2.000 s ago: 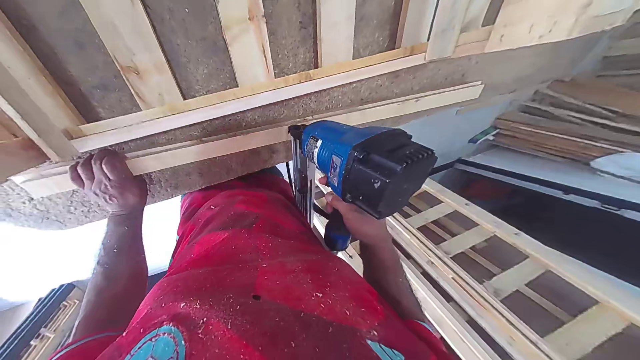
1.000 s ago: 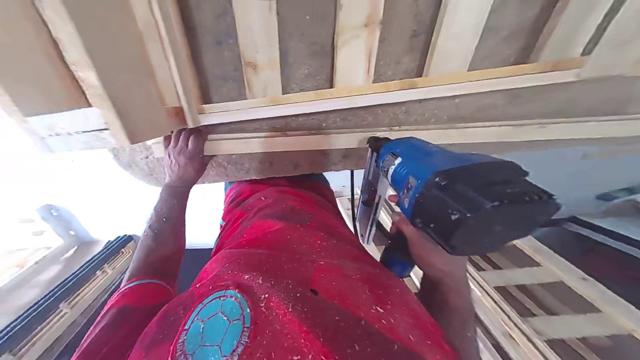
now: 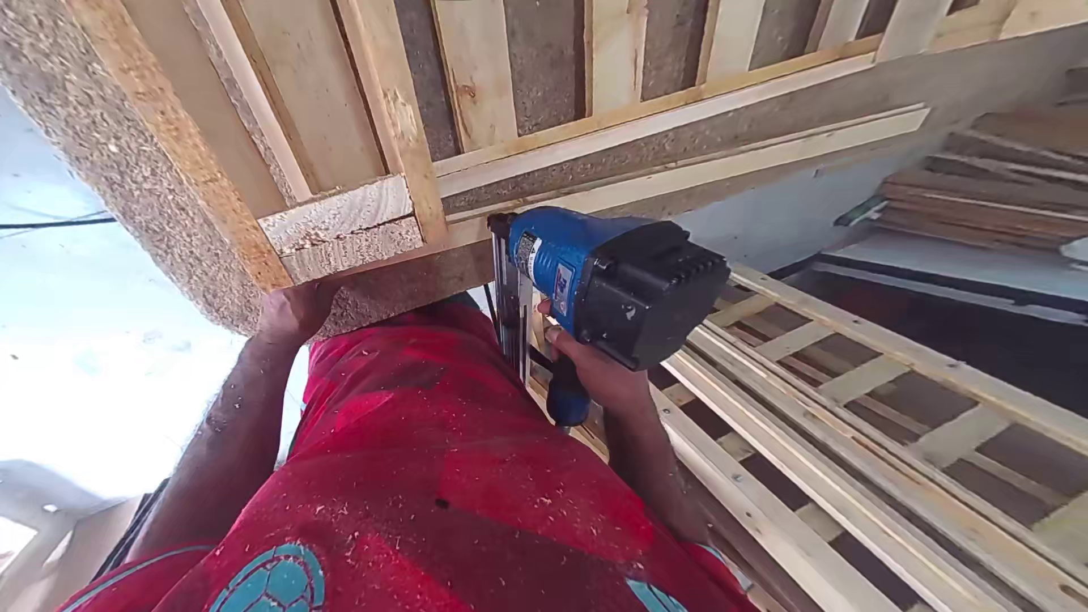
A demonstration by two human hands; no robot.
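My right hand (image 3: 599, 365) is wrapped around the handle of a blue and black nail gun (image 3: 586, 272). The gun's nose is beside a long wooden strip (image 3: 697, 174) at the near edge of a particle board bench (image 3: 161, 178). At the bench edge, my left hand (image 3: 297, 310) is by the lower corner of a slatted wooden frame (image 3: 408, 127); its fingers are hidden beneath the wood, so its hold cannot be made out. The sawn ends of two stacked wood blocks (image 3: 348, 225) show just above that hand.
Slatted wooden frames (image 3: 875, 374) and long battens (image 3: 790, 442) lie low on the right. Stacked boards (image 3: 994, 187) stand farther back at the right. A dark cable (image 3: 55, 224) crosses the bright area at the left.
The slatted frame's end now sits angled over the bench corner by my left hand, whose fingers were visible on the wood before. My right hand keeps hold of the nail gun. The view has shifted.
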